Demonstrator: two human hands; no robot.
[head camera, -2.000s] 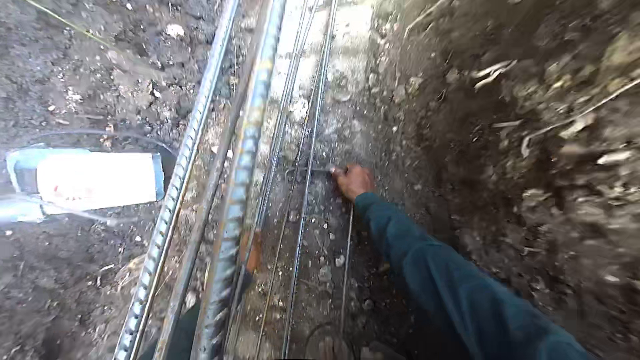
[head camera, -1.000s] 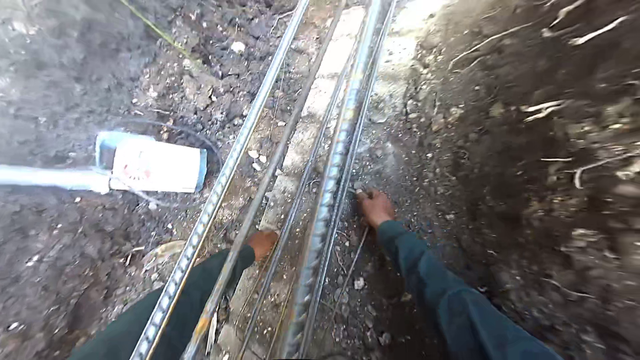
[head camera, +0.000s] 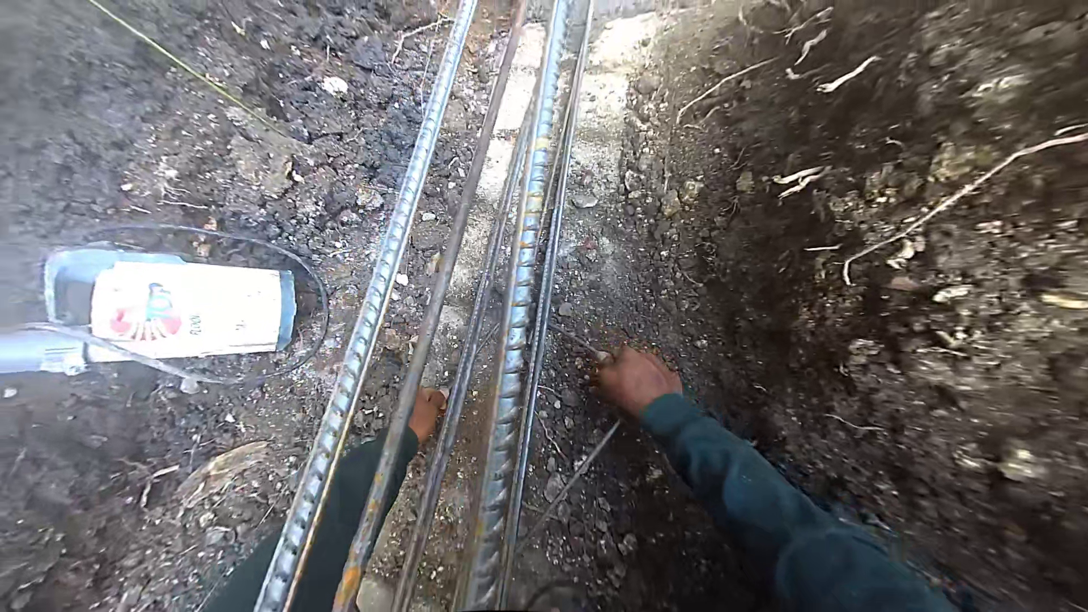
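Observation:
Several long steel rebars run lengthwise through the view, among them a ribbed bar on the left and a thicker ribbed bar near the middle. To the right of them, my right hand is closed on a thin metal rod that reaches toward the bars. Another thin rod slants down-left from below that hand. My left hand is low between the bars at left, partly hidden by a plain dark bar; what it holds, if anything, does not show.
A plastic container with a printed label lies on the soil at left, with a thin wire loop around it. An earth wall with protruding roots rises at right. A yellow-green string crosses the upper left.
My left hand, mostly hidden behind the bars two seconds ago, now shows between them. The thick ribbed bar stands farther right in the view than at first. The view has shifted.

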